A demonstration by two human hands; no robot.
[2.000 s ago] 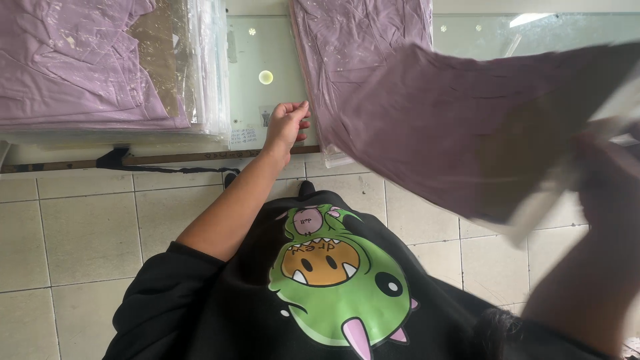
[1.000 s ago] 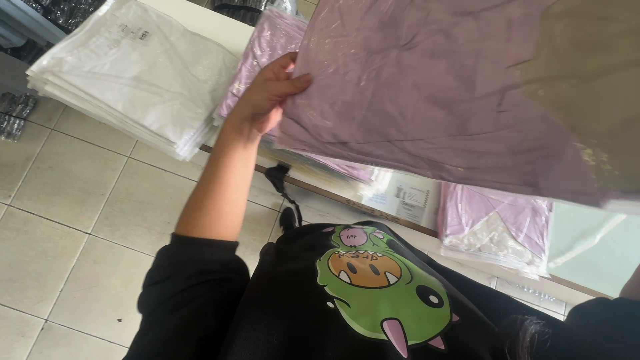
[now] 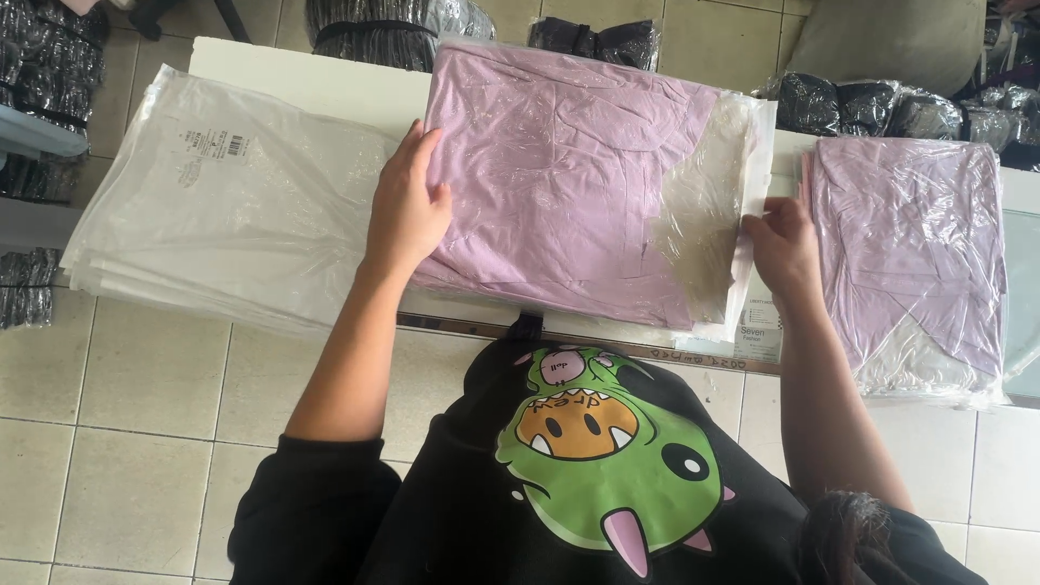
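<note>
A folded pink garment in a clear plastic bag (image 3: 552, 179) lies between my hands at the middle of the table, over what look like more bagged pieces. My left hand (image 3: 410, 199) grips its left edge, thumb on top. At its right edge, my right hand (image 3: 780, 240) pinches the clear end of the bag between thumb and fingers. To the left lies a stack of whitish translucent plastic bags (image 3: 244, 195) bearing a printed label. Beside my right hand, on the right, rests another pile of bagged pink garments (image 3: 910, 252).
The white table (image 3: 309, 89) has a wooden front edge (image 3: 455, 327) close to my body. A printed card (image 3: 757, 325) lies near that edge. Beyond the table, bundles of dark bagged items (image 3: 382, 28) stand on the tiled floor, with more at the far left and right.
The bagged pink garment, held up close to the camera one second ago, is now lower, over the table. My right hand has come into view at its right edge. The view has shifted.
</note>
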